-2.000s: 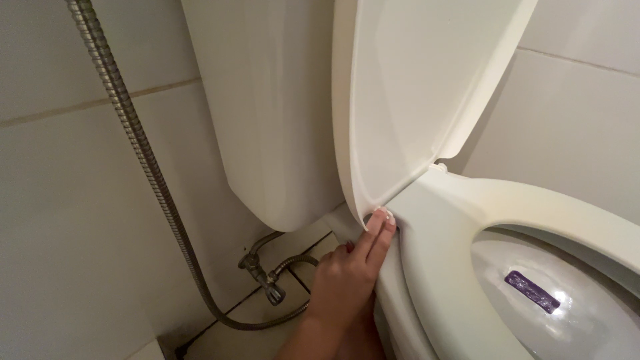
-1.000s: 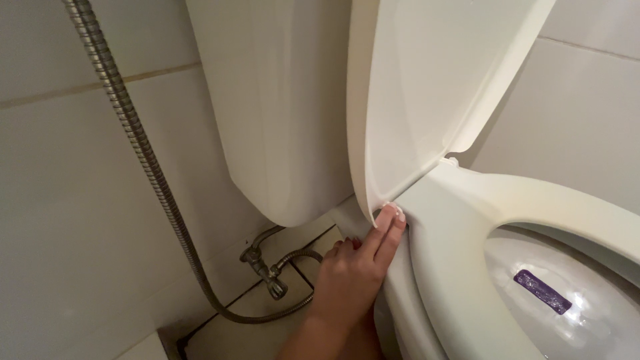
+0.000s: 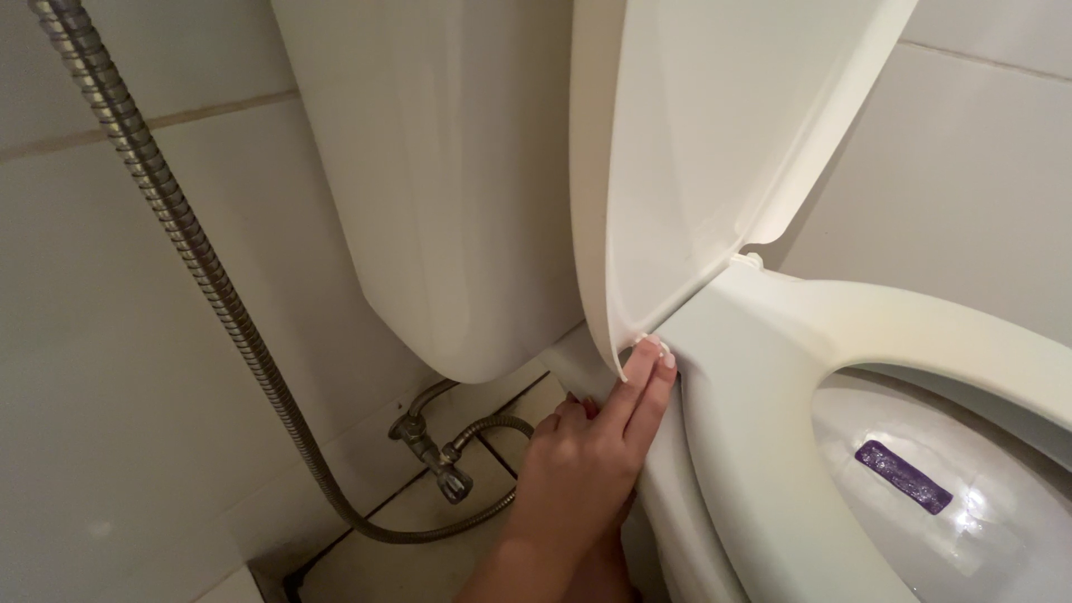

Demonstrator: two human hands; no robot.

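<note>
My left hand (image 3: 586, 465) reaches up from the bottom edge. Two of its fingers are extended, their tips pressed on the near white hinge (image 3: 653, 342) of the toilet seat (image 3: 745, 435); the other visible fingers are curled. Beneath it, my right hand (image 3: 613, 553) is mostly hidden, with a bit of a red-painted nail showing beside the bowl's outer side. The toilet lid (image 3: 712, 142) stands raised. Whether the right hand holds anything is hidden.
The white cistern (image 3: 435, 193) hangs left of the lid. Below it are a metal angle valve (image 3: 431, 456) and a flexible metal hose (image 3: 218, 293) that loops down to the tiled floor (image 3: 410, 574). A purple strip (image 3: 903, 477) lies inside the toilet bowl (image 3: 997, 536).
</note>
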